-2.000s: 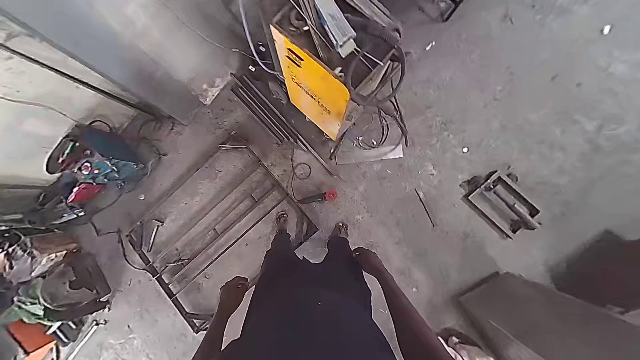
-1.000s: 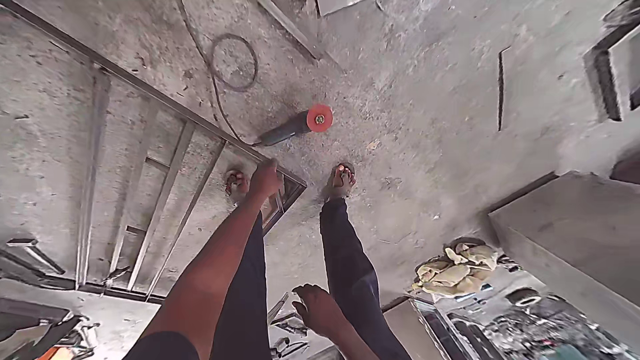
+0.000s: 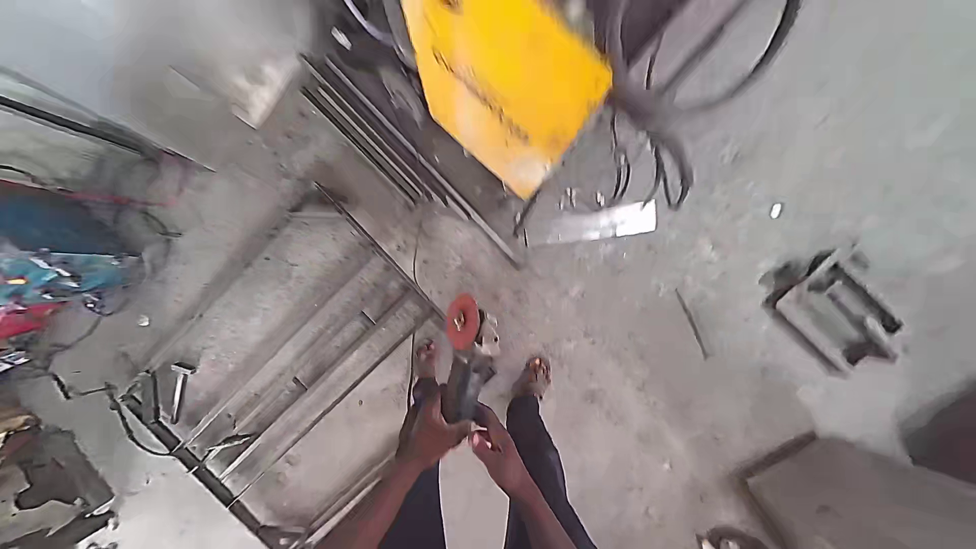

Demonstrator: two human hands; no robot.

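Note:
An angle grinder (image 3: pixel 467 381) with a red disc (image 3: pixel 462 322) is held up in front of my legs, its disc end pointing away from me. My left hand (image 3: pixel 433 431) is wrapped around the dark body of the grinder. My right hand (image 3: pixel 499 450) touches the rear end of the grinder, fingers bent; whether it grips there cannot be told. To the left, a welded metal frame (image 3: pixel 305 385) with several parallel bars lies on the concrete floor, its near corner hidden behind my arm and leg. A hammer-like tool (image 3: pixel 181 390) rests at the frame's left end.
A yellow machine panel (image 3: pixel 511 84) stands ahead, with cables beside it and long metal bars (image 3: pixel 374 137) to its left. A small metal frame (image 3: pixel 835 313) lies at right, a thin rod (image 3: pixel 691 324) nearer. A large flat-topped object (image 3: pixel 862 496) stands at lower right. Assorted clutter (image 3: pixel 53 267) is at far left.
The angle grinder, on the floor in both earlier frames, is now raised in my left hand. My right hand has come in to its rear end. The view has shifted strongly.

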